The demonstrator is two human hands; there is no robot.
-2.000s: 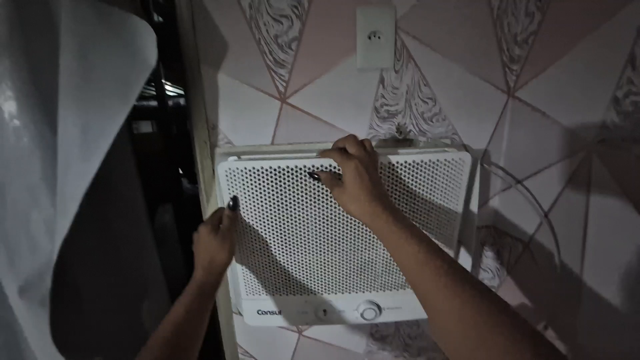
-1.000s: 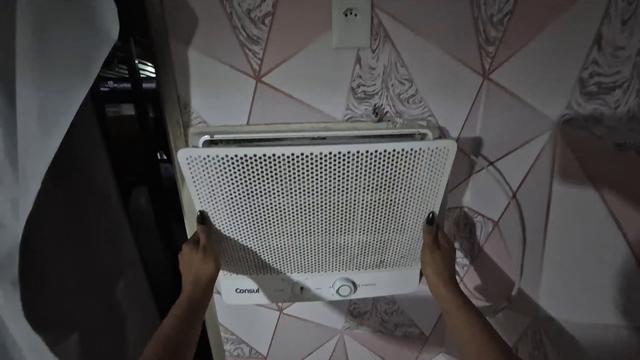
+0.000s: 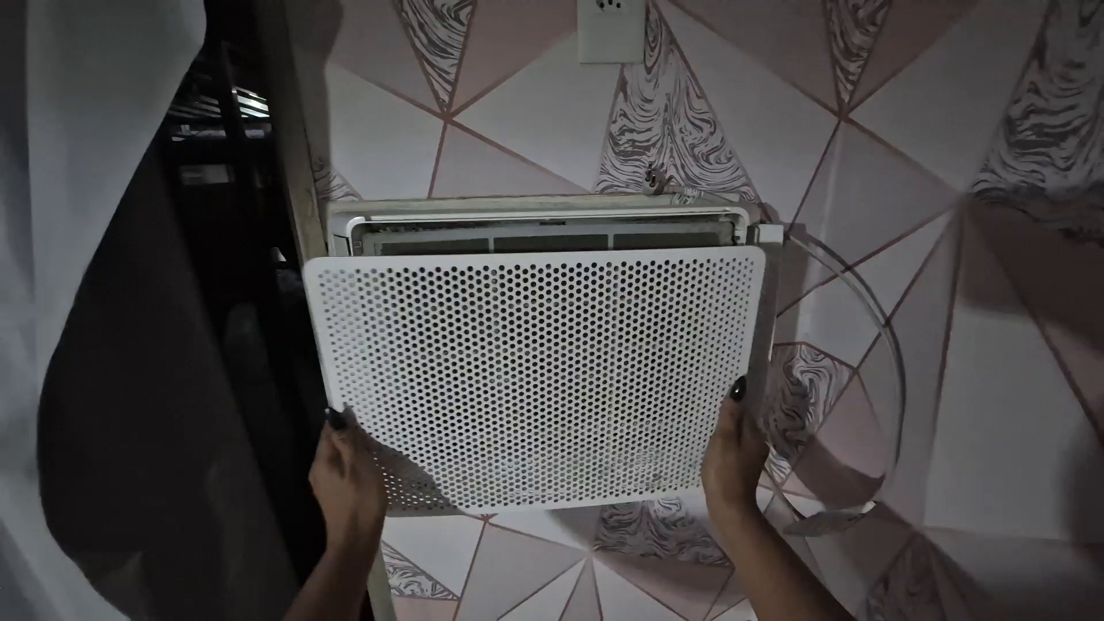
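A white perforated front panel point(image 3: 535, 371) of a window air conditioner is between my hands, tilted away from the unit at its top. My left hand point(image 3: 348, 483) grips the panel's lower left edge, thumb on the front. On the lower right edge, my right hand point(image 3: 735, 461) has its thumb in front and its fingers behind. Above and behind the panel shows the air conditioner's frame point(image 3: 552, 214), with a dark slot and inner grille. The panel hides the rest of the unit's front, including the control knob.
A power plug point(image 3: 653, 179) rests on top of the unit, below a wall outlet point(image 3: 611, 33). A pale cable point(image 3: 897, 371) loops down the patterned wall at the right. Light fabric point(image 3: 103, 129) hangs at the left beside a dark opening with a wooden edge point(image 3: 302, 172).
My right hand has moved from the panel's top to its right side. The panel has come away from the unit at the top and sits lower, now covering the control strip.
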